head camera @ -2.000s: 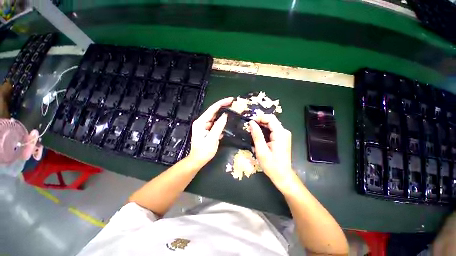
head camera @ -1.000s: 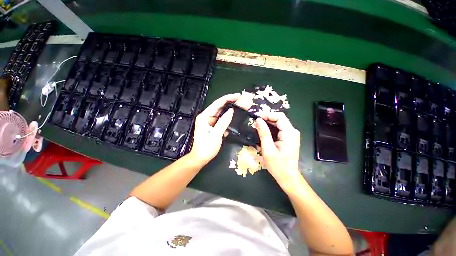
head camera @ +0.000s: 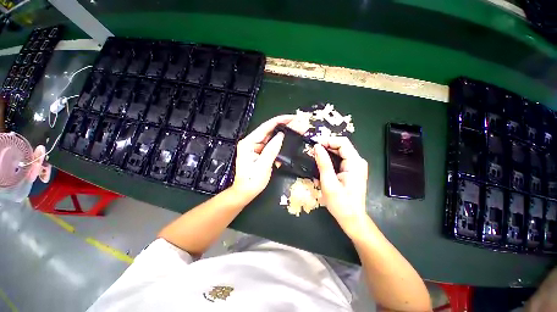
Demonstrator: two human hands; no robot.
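A black plastic housing (head camera: 298, 157) is held level between my two bare hands above the green bench. My left hand (head camera: 255, 159) grips its left end, thumb on top. My right hand (head camera: 342, 173) is at its right end, thumb and fingertips on its upper face; a small pale bit shows by the right thumb tip, and I cannot tell whether it is pinched. A pile of cream bits (head camera: 301, 196) lies on the near side of the housing. A mixed pile of white and black bits (head camera: 328, 120) lies on the far side, partly behind my fingers.
A large black blister tray (head camera: 168, 111) with housings is on the left, another tray (head camera: 504, 164) on the right. A flat black smartphone-like rectangle (head camera: 404, 161) lies right of my hands. A pink fan (head camera: 15, 159), white cable and red stool (head camera: 74, 194) are at left. A person's arm shows bottom right.
The view has shifted slightly, so the trays and phone-like rectangle sit further right than at first. The housing has tilted a little in my hands. Both hands keep their hold.
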